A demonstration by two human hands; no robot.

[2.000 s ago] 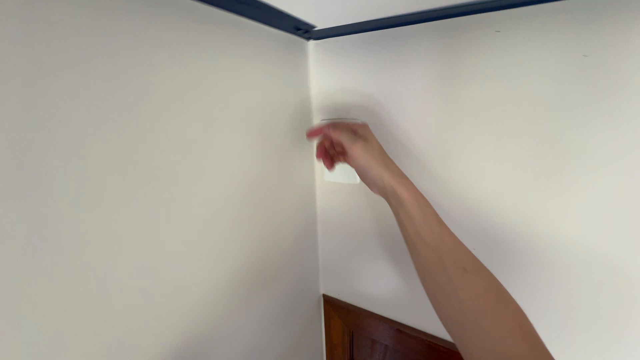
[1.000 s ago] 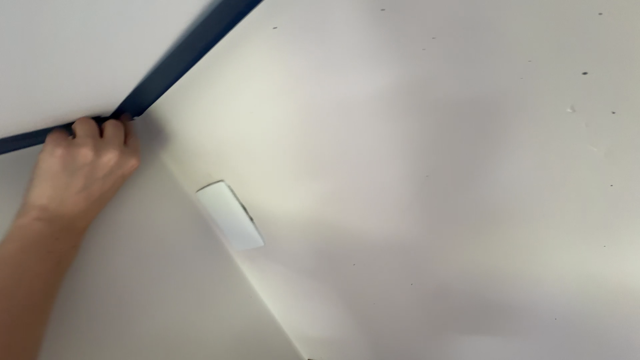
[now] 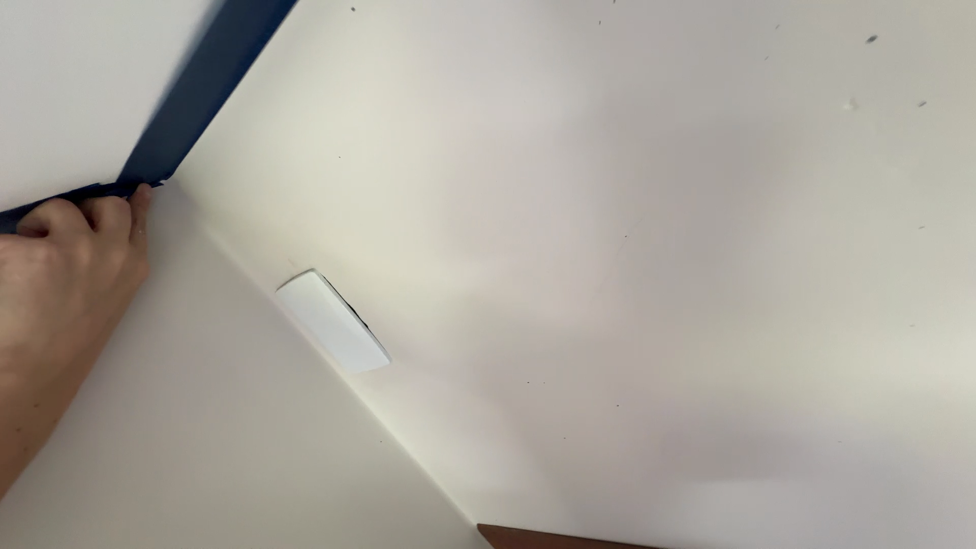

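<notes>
My left hand (image 3: 80, 248) reaches in from the left edge with its back toward me. Its fingers are bent against a narrow dark blue strip (image 3: 95, 191), which looks like painter's tape along the top of the left wall. The rightmost fingertip touches this strip near the corner. Several fingertips are hidden, so a grip on the strip cannot be confirmed. A wider blue strip (image 3: 206, 95) runs from the corner up and to the right. Small ragged bits show where the two strips meet. My right hand is out of view.
A white rectangular plate (image 3: 335, 322) sits on the right wall (image 3: 610, 267) beside the vertical wall corner. The left wall (image 3: 252, 427) lies below my hand. At the bottom is the edge of a reddish-brown wooden piece (image 3: 549, 537). Small dark specks mark the right wall.
The view has tilted and moved closer to the upper corner. A hand reaching from the right near the white plate has left view. My left hand has come in at the blue strip.
</notes>
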